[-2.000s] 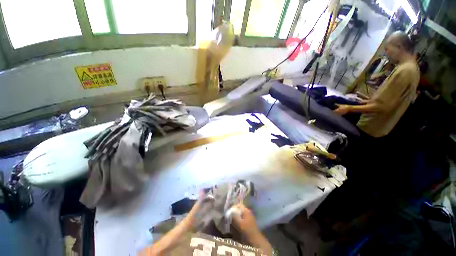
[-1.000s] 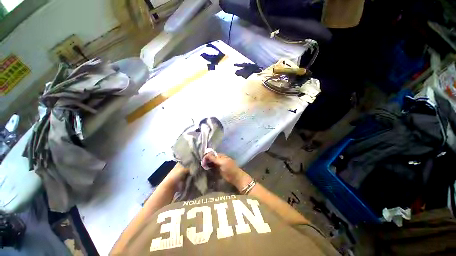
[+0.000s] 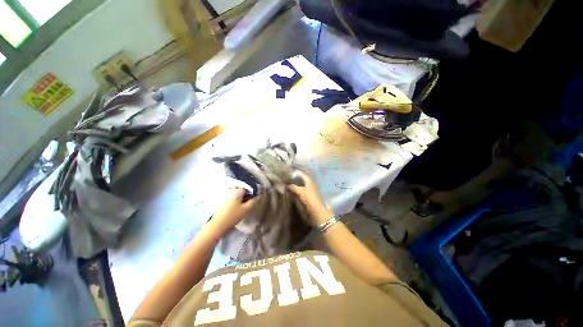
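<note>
A bundle of grey-taupe cloth pieces [image 3: 272,211] is between my two hands at the near part of the white-covered pressing table [image 3: 172,236], its upper ends fanning out. My left hand [image 3: 243,199] grips its left side, beside a dark piece. My right hand [image 3: 303,186] grips its right side. My fingers are partly hidden by cloth. I cannot make out a tie strip.
A pile of grey pieces [image 3: 102,172] lies at the left. A steam iron [image 3: 383,118] rests on a scorched cloth [image 3: 423,133] at the right. A ruler [image 3: 197,142] and black scraps [image 3: 329,98] lie farther back. A blue crate [image 3: 447,271] is on the floor.
The bundle has spread wider and its ends fan out more. My hands have moved apart to its two sides. The dark piece on the table by my left forearm no longer shows there.
</note>
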